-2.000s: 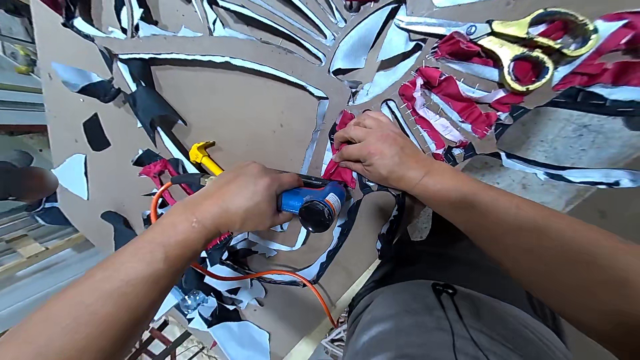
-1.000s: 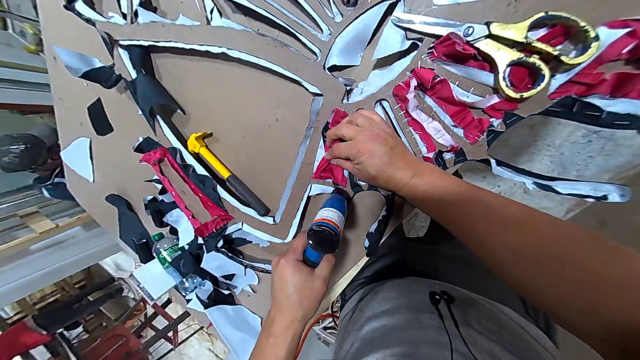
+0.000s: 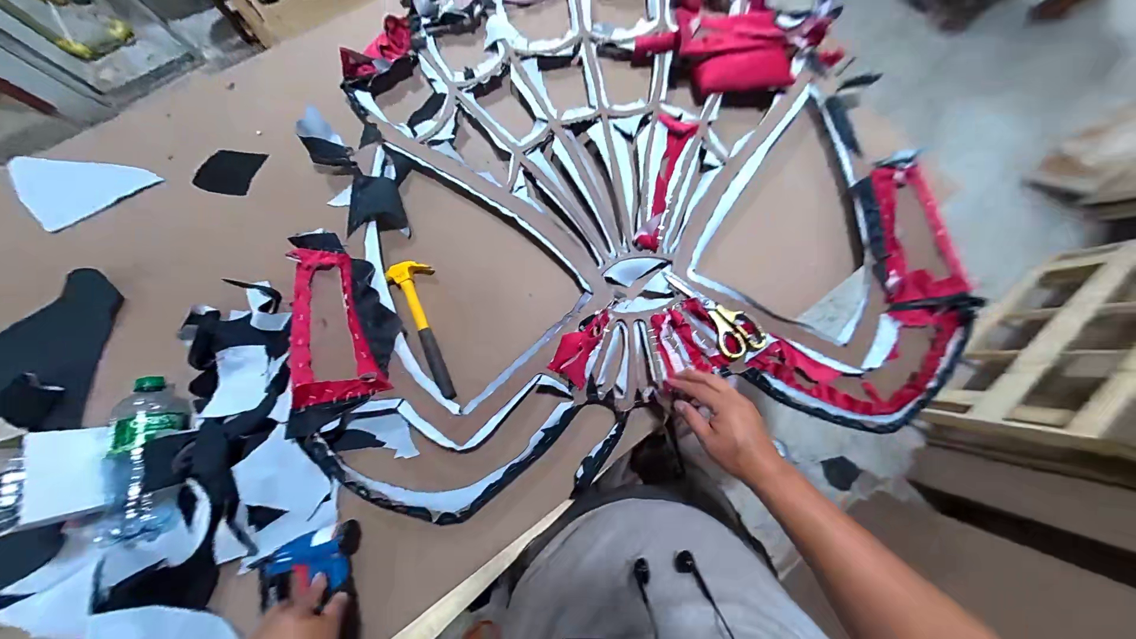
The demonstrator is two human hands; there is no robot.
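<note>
My left hand (image 3: 306, 611) is at the bottom left on a blue power tool (image 3: 311, 561), which rests at the board's near left part; its fingers touch the tool's red part, and whether they grip it is unclear. My right hand (image 3: 721, 424), fingers spread, is at the near edge beside red fabric strips (image 3: 679, 342) stapled to a cut-out wooden frame (image 3: 461, 493). Yellow-handled scissors (image 3: 735, 333) lie just above that hand. A yellow claw hammer (image 3: 421, 324) lies left of the frame's middle. A piece of red fabric (image 3: 579, 353) covers a narrow part of the frame.
Black and white fabric scraps (image 3: 280, 479) are heaped at the left around a plastic bottle (image 3: 142, 461) with a green cap. Red fabric (image 3: 741, 53) is bunched at the far side. Wooden pallets (image 3: 1056, 346) stand right of the large brown board (image 3: 524, 257).
The view has pulled back widely. My left hand has moved with the blue tool away from the red fabric to the board's left side. My right hand has left the fabric it was pressing.
</note>
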